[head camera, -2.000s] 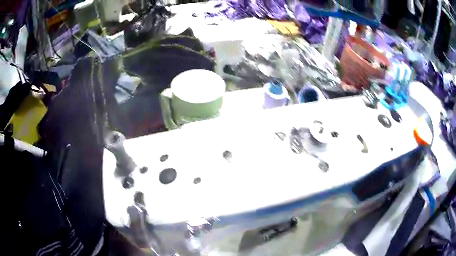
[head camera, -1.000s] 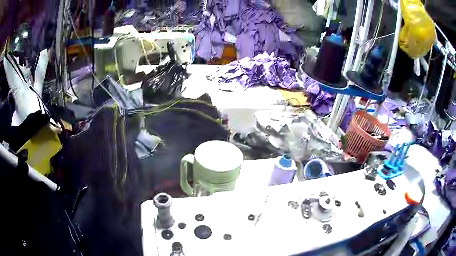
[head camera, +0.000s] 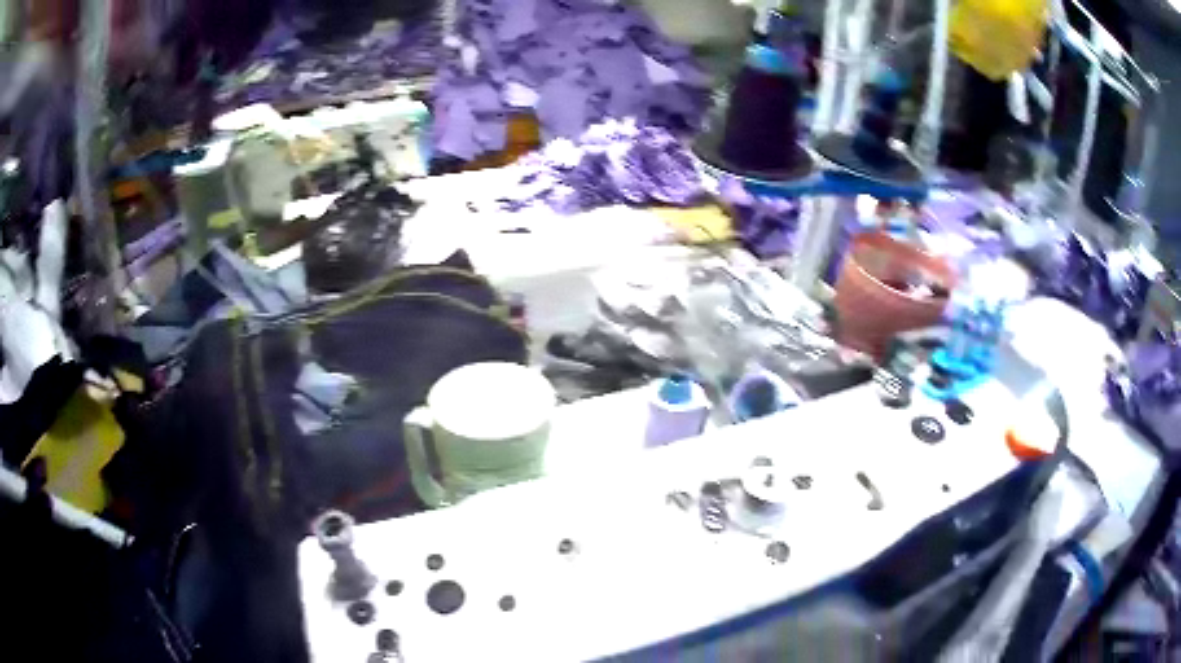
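Observation:
No hand shows in the head view. The white sewing machine head (head camera: 648, 557) lies across the lower middle, seen from above, with a round metal part (head camera: 762, 490) on top. Its needle end and the sewing area below are out of the picture. A dark garment heap (head camera: 389, 343) with yellow-green edges lies behind and left of the machine. A pale green lidded mug (head camera: 486, 434) stands behind the head. A lilac thread spool (head camera: 675, 415) stands right of the mug, with a second spool (head camera: 762, 396) tilted beside it. The picture is somewhat blurred.
An orange-red basket (head camera: 888, 301) and blue spool pins (head camera: 965, 347) are at the right. Dark thread cones (head camera: 764, 123) stand on a blue holder behind. A black plastic bag (head camera: 352, 237), clear plastic (head camera: 725, 317) and purple pieces (head camera: 615, 168) lie farther back. A yellow bag (head camera: 997, 33) hangs upper right.
The view has tilted up since the oldest frame, bringing in the thread cones and yellow bag. Since the middle frame, the scene has shifted left and slightly up. No object has visibly moved by itself.

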